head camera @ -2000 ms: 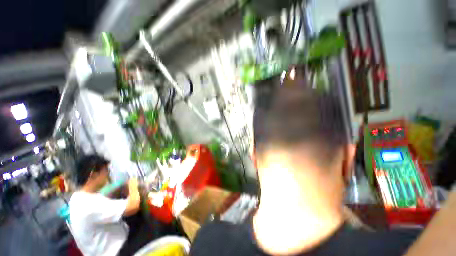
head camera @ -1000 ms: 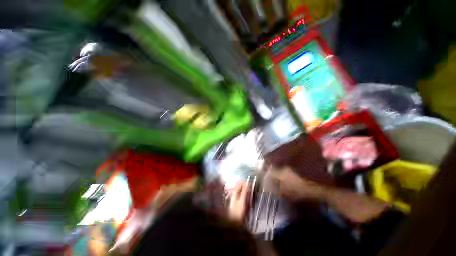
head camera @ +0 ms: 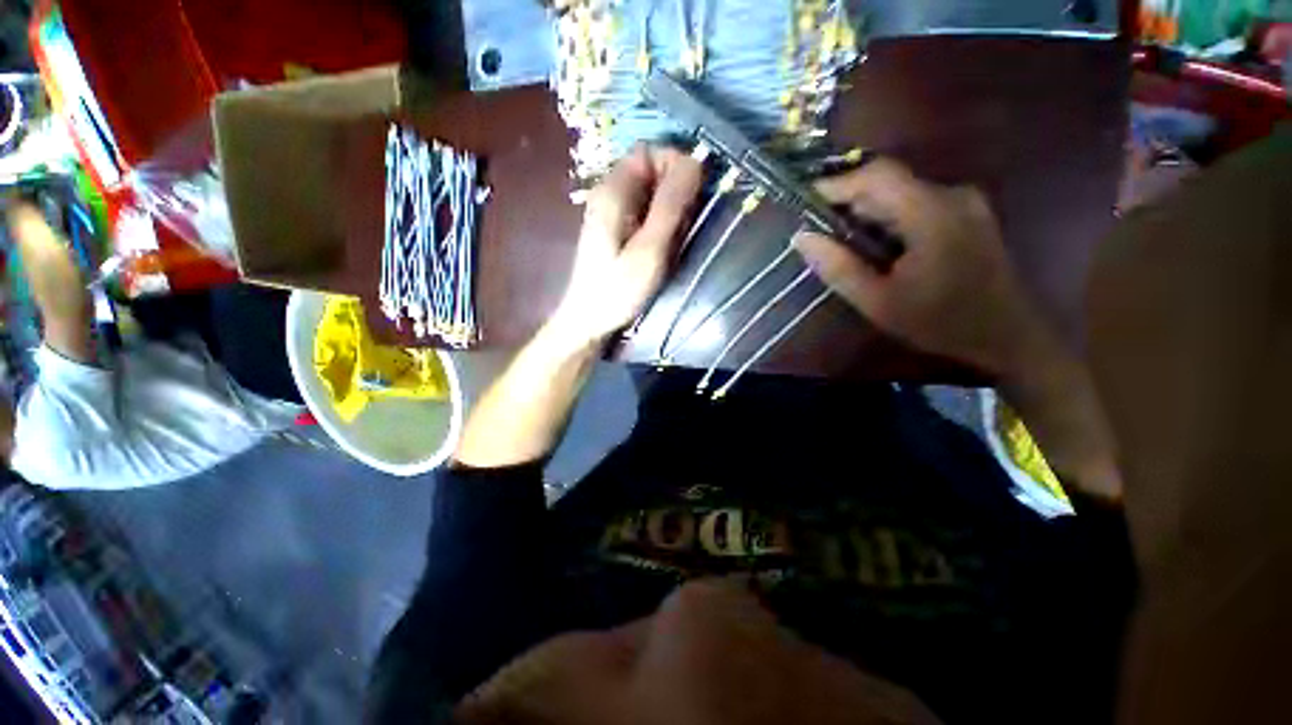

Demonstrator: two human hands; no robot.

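Note:
A dark toothed loading bar [head camera: 758, 163] is held slantwise above the red-brown board. My right hand [head camera: 921, 255] grips its lower right end. Several thin pale cables [head camera: 701, 276] hang from the bar towards the board's front edge. My left hand [head camera: 638, 227] is at the bar's left part, thumb and fingers pinched at a cable's gold-coloured end; the fingertips partly hide it. A dense pile of cables [head camera: 624, 85] with gold-coloured ends lies just behind the bar. A separate cable bundle [head camera: 432, 241] lies on the board at the left.
The red-brown board [head camera: 531, 156] bears the work. An open cardboard box [head camera: 305, 184] stands at its left, beside red housings [head camera: 156, 57]. A white bucket with a yellow bag [head camera: 376, 383] is below left; another bucket [head camera: 1023, 453] is below right. A person's white-sleeved arm is far left.
The view has swung down from the press and the control panel onto the board. The bar in my right hand and the left cable bundle now show clearly; earlier frames are blurred.

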